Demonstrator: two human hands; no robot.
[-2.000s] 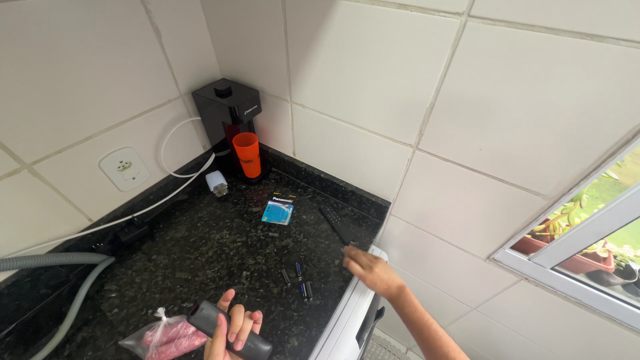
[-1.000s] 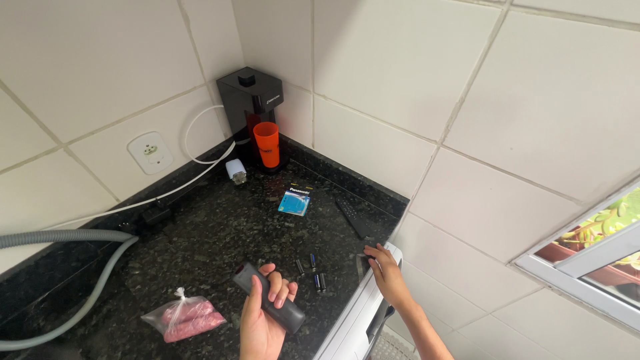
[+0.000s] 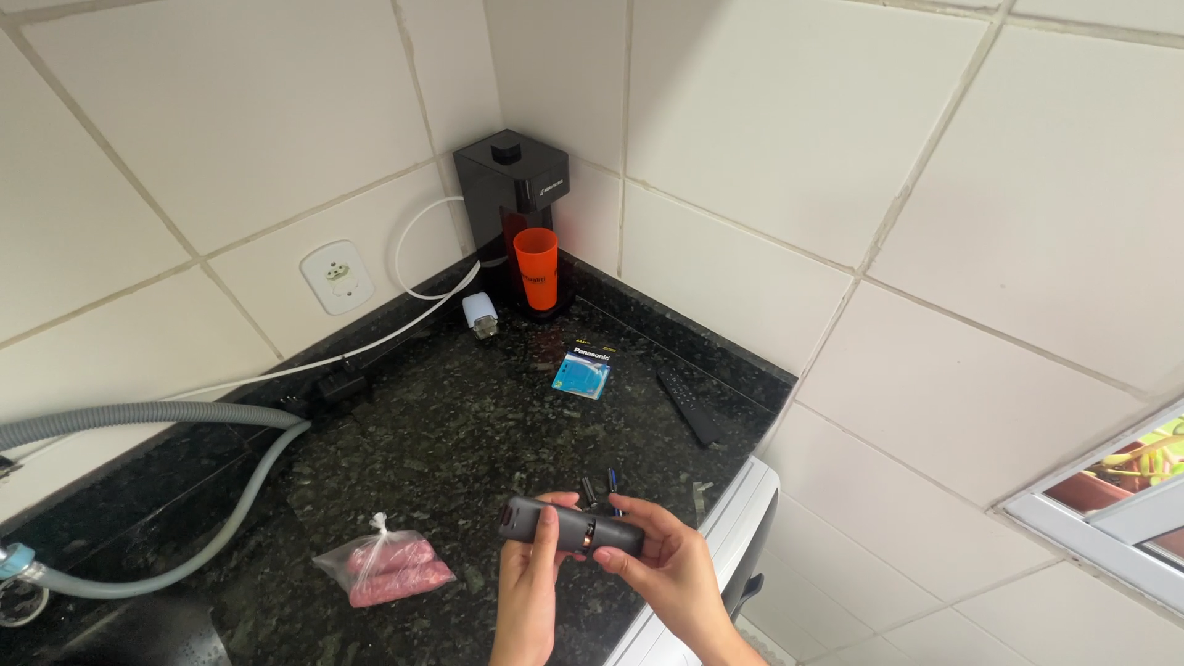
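Observation:
A dark grey cylindrical device (image 3: pixel 566 529) is held by both hands above the counter's front part. My left hand (image 3: pixel 535 578) grips its left part, thumb on top. My right hand (image 3: pixel 661 564) holds the right end, and a gap with a copper-coloured part shows between the two sections. Just behind the device lie small batteries (image 3: pixel 612 481), partly hidden by it and my fingers. A black remote control (image 3: pixel 686 409) rests near the counter's right edge. Left of it is a blue Panasonic battery card (image 3: pixel 583 372).
On the black granite counter (image 3: pixel 416 462) lies a tied plastic bag of pink meat (image 3: pixel 398 566). An orange cup (image 3: pixel 537 268) stands at a black dispenser (image 3: pixel 513 176) in the corner. A white plug adapter (image 3: pixel 480 314), a cable and a grey hose (image 3: pixel 231 536) run along the left.
My right hand has left the counter's right edge beside the remote and taken hold of the device's right end. The device has turned closer to level, and a gap now shows in it.

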